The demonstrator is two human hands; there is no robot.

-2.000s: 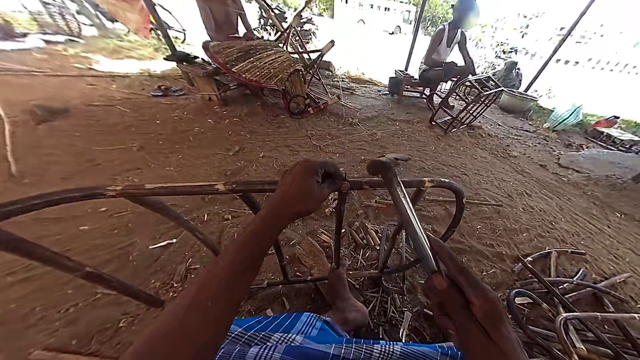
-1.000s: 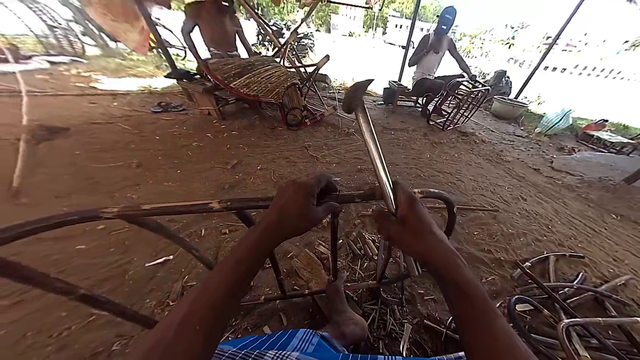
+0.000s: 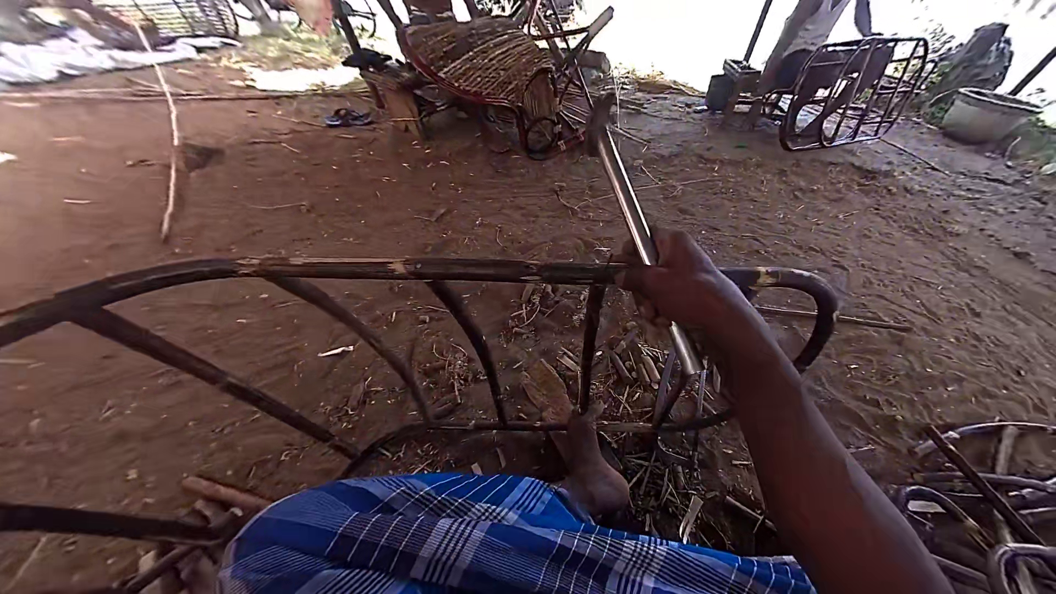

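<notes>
My right hand (image 3: 681, 276) is closed around the metal handle of a hammer (image 3: 624, 194), its dark head pointing up and away. That hand is at the top rail of a dark, bent cane frame (image 3: 487, 271), near the rail's rounded right end. Several curved crosspieces run from the top rail down to a lower rail. My left hand is out of view. A bare foot (image 3: 590, 470) is at the lower rail, below a blue checked cloth's (image 3: 495, 536) upper edge on my lap.
Wood scraps (image 3: 643, 363) litter the soil under the frame. Bent cane pieces (image 3: 982, 487) lie at lower right. Farther off are a woven cane seat (image 3: 487, 62), sandals (image 3: 348, 117), a barred cane frame (image 3: 858, 91) by a seated person, and a pale basin (image 3: 986, 114).
My left hand has left the top rail and gone out of view. My right hand still holds the hammer, whose head was lower two seconds ago. The view has tilted down.
</notes>
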